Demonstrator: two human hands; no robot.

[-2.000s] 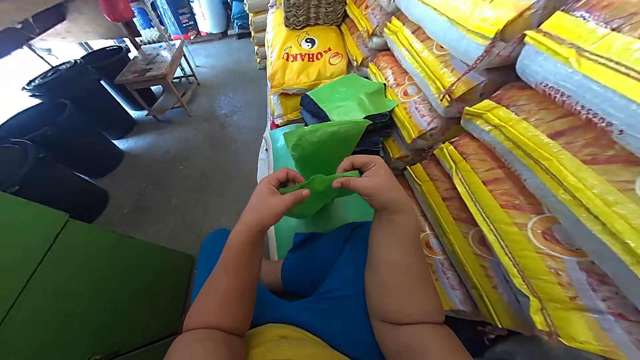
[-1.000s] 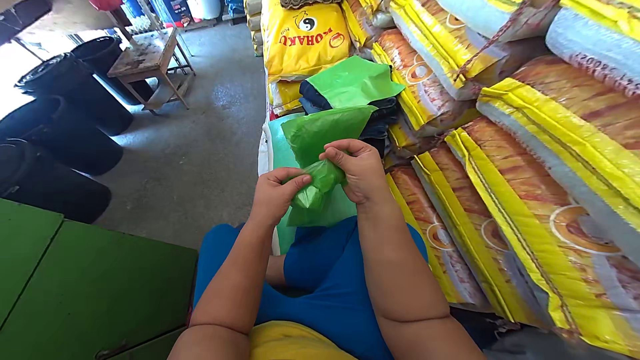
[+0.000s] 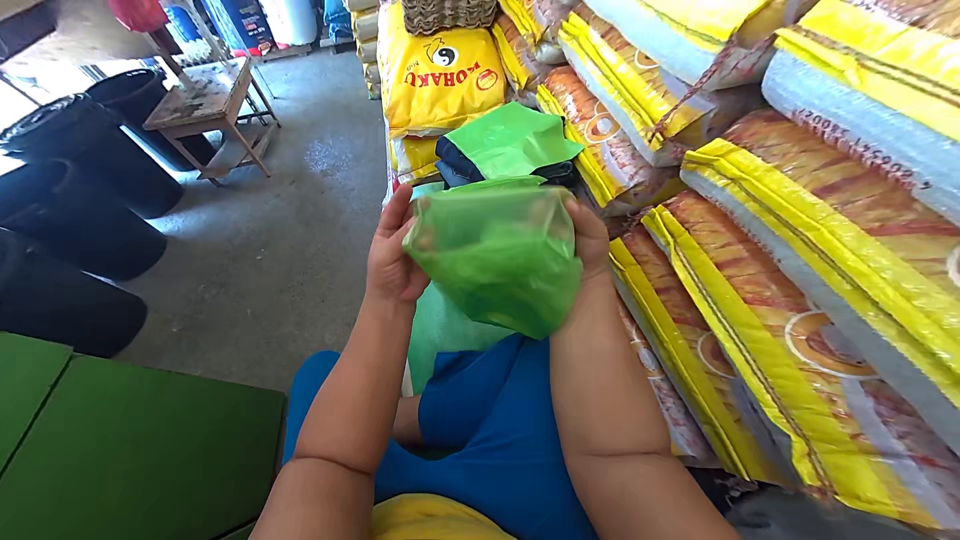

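Note:
A thin green plastic bag (image 3: 502, 262) is stretched between my two hands above my lap, slightly blurred. My left hand (image 3: 396, 251) grips its left edge, and my right hand (image 3: 589, 240) grips the right edge, with some fingers seen dimly through the film. Just beyond it, more green plastic bags (image 3: 517, 142) lie on a folded dark bundle (image 3: 457, 165). Under the held bag, a pale green surface (image 3: 446, 330) shows between my hands and my knees.
Stacked yellow-edged sacks (image 3: 750, 322) rise close on my right. Ahead are a yellow sack (image 3: 442, 82) and egg trays (image 3: 448, 15). Several dark barrels (image 3: 90, 217) and a small wooden table (image 3: 202, 101) stand at left. A green cabinet (image 3: 142, 450) is at lower left.
The green bag was bunched between my fingertips before; now it is spread wide. My hands have moved farther apart.

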